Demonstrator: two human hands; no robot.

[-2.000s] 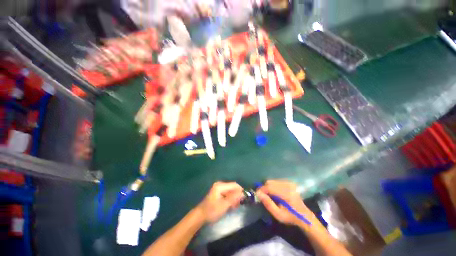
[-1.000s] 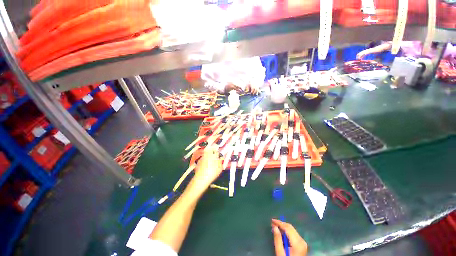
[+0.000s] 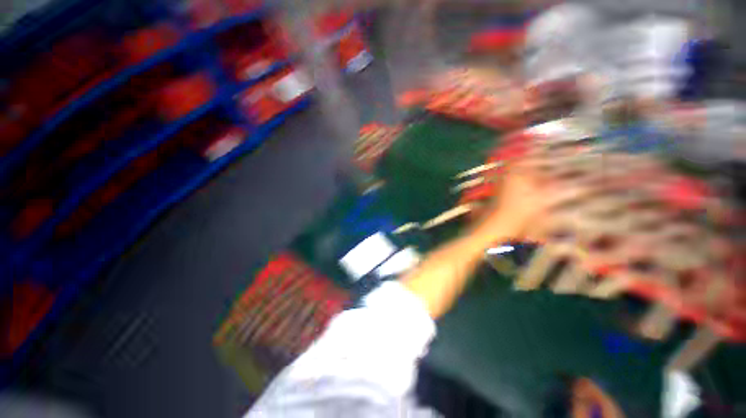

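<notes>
The frame is strongly blurred. An orange-red tray with rows of pale-strapped watches fills the right side. My left hand reaches over the tray's left part; its fingers are smeared and I cannot tell whether it holds a watch. My right hand is small and blurred at the bottom edge, partly cut off; its grip is unclear.
White papers and blue rods lie left of my forearm. Another red tray of strips is at lower left. Blue shelving holds red bins. A person in white is at the back. A white pointed piece is at lower right.
The view has swung left, so the bench things sit further right and more shelving shows. Since one second ago, my left hand is still over the tray's left part. My right hand is nearer the bottom edge.
</notes>
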